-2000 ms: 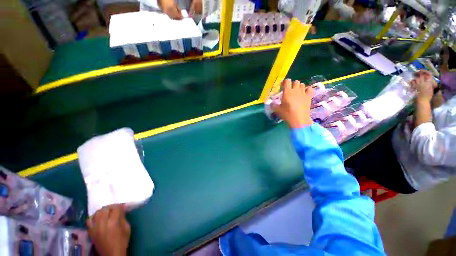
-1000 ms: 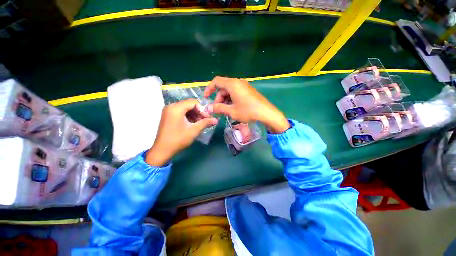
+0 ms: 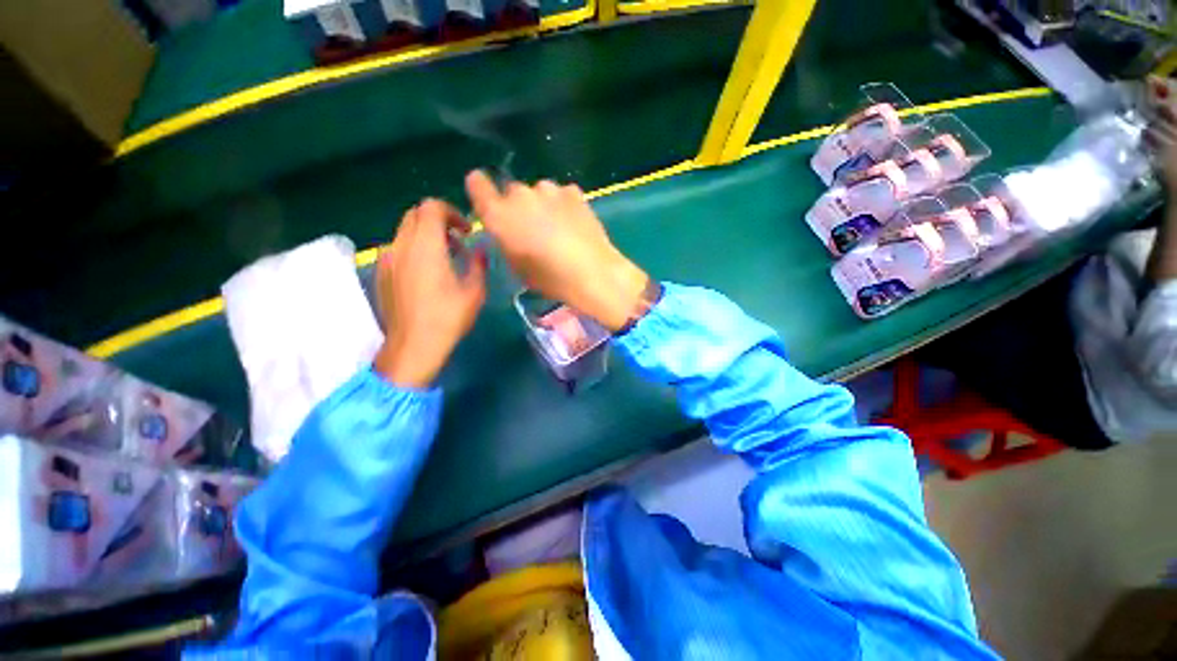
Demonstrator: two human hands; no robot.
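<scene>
A retail box (image 3: 565,338) with pink inside a clear window stands on the green bench, just below my right hand. My left hand (image 3: 429,291) and my right hand (image 3: 549,239) are raised close together above the bench, fingers bent. A faint clear film shows beyond the fingertips, but I cannot tell whether the fingers hold it. The stack of poly bags (image 3: 305,338), flat and white, lies left of my left hand.
Bagged boxes (image 3: 78,497) crowd the far left. Unbagged boxes (image 3: 891,265) stand in rows on the right, beside glossy clear bags (image 3: 1065,187). A yellow post (image 3: 755,80) rises behind the bench. Another worker's sleeve (image 3: 1116,304) is at the right, above a red stool (image 3: 968,433).
Over the last second, my hands have moved slightly up and left from the box, and the clear film between them is less visible. Earlier they were apart, at the bag stack and box rows.
</scene>
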